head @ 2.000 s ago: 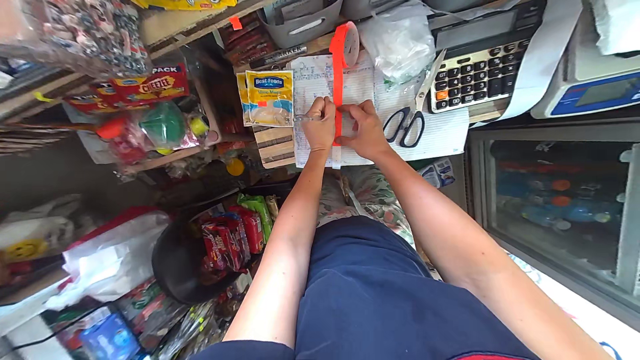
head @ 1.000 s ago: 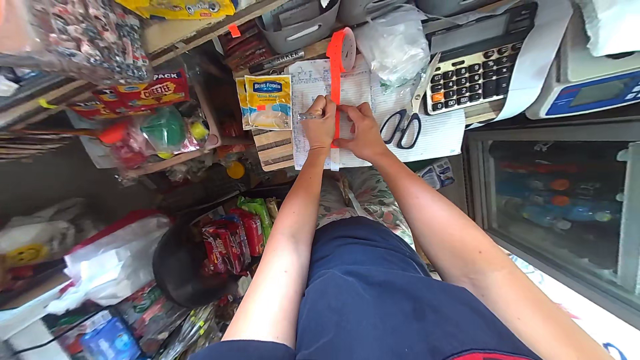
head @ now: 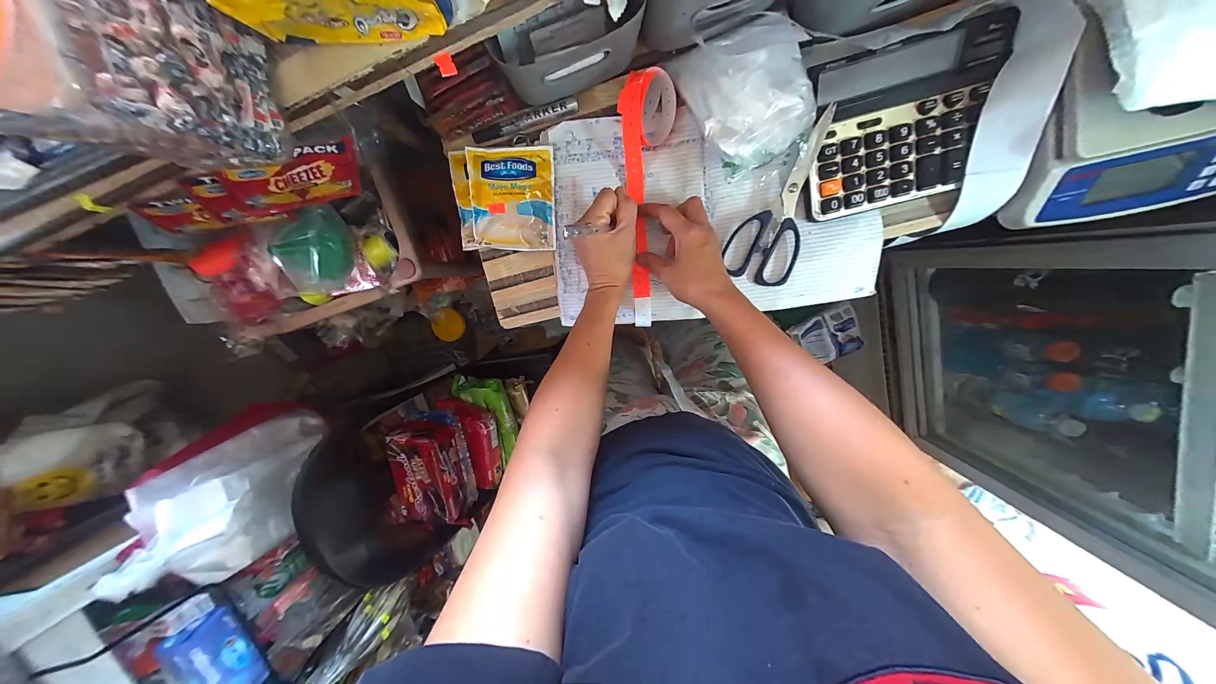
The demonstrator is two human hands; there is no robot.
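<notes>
An orange-red strip of price labels [head: 635, 171] unrolls from its roll [head: 657, 106] and runs down over a notebook with handwriting [head: 589, 157]. My left hand [head: 605, 242] grips a pen [head: 582, 229] at the strip's left side. The fingers of my right hand [head: 686, 249] rest on the strip from the right, bent and close to the pen hand. Dark-handled scissors [head: 763, 249] lie just right of my right hand, blades toward the calculator [head: 898, 157]. Left of the notebook are yellow and blue mayonnaise sachets [head: 508, 198]. The pen tip is hidden by my fingers.
A clear plastic bag [head: 750, 90] lies behind the scissors, with grey baskets [head: 570, 62] at the back. A weighing scale [head: 1121, 161] stands at right above a glass-doored cooler [head: 1064, 361]. A black tub [head: 366, 513] with red packets is below left.
</notes>
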